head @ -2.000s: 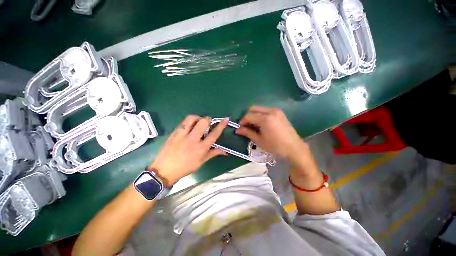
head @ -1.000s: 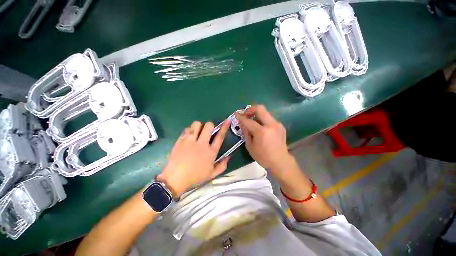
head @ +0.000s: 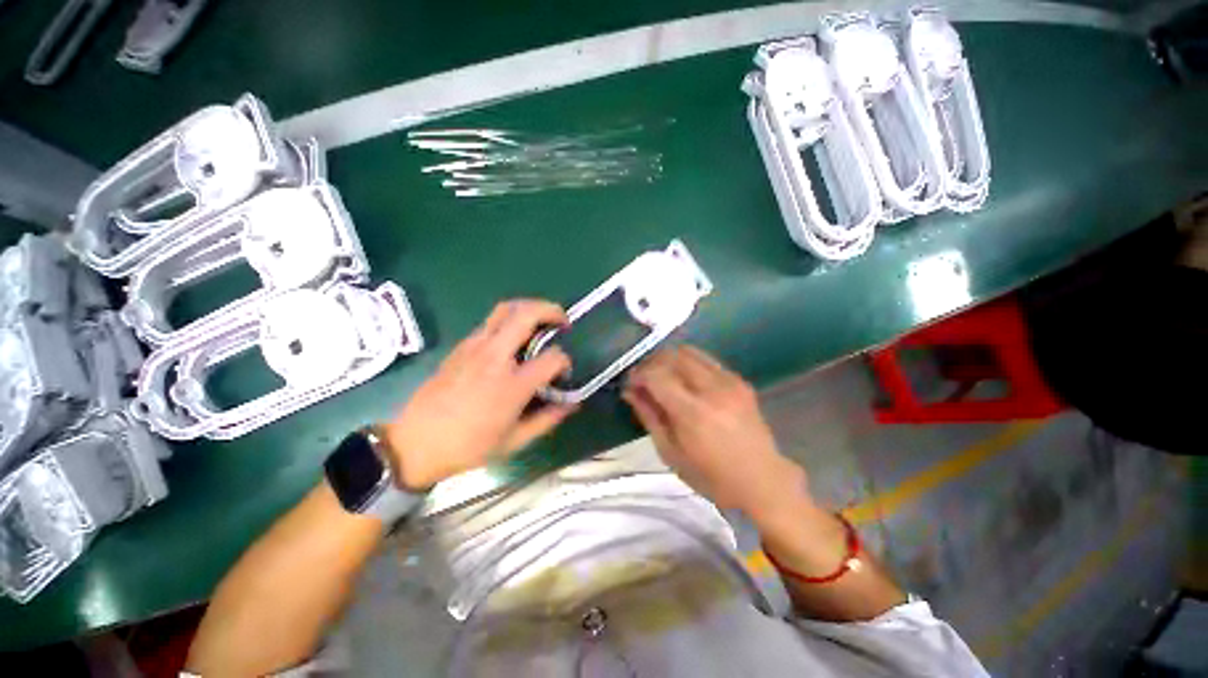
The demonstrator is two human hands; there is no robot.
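Note:
A white oval plastic frame [head: 620, 318] lies at an angle over the green bench in front of me, its round disc and squared end at the upper right. My left hand [head: 488, 388] grips its rounded lower-left end between thumb and fingers. My right hand [head: 702, 417] is just below the frame's lower side, fingers curled with the tips together; whether it touches the frame or pinches something thin is not clear. A loose pile of thin silvery strips [head: 530, 159] lies mid-bench, beyond the frame.
Stacked white frames [head: 278, 338] stand at the left, with more greyish ones [head: 66, 384] at the far left. Three frame stacks [head: 868, 133] stand at the right. A pale strip [head: 530, 73] crosses the bench. A red stool [head: 954, 364] and a dark-clothed person [head: 1119, 331] are at the right.
The frame's disc end has come out from under my right hand and points up and right. My right hand has moved down, below the frame. My left hand still holds the rounded end.

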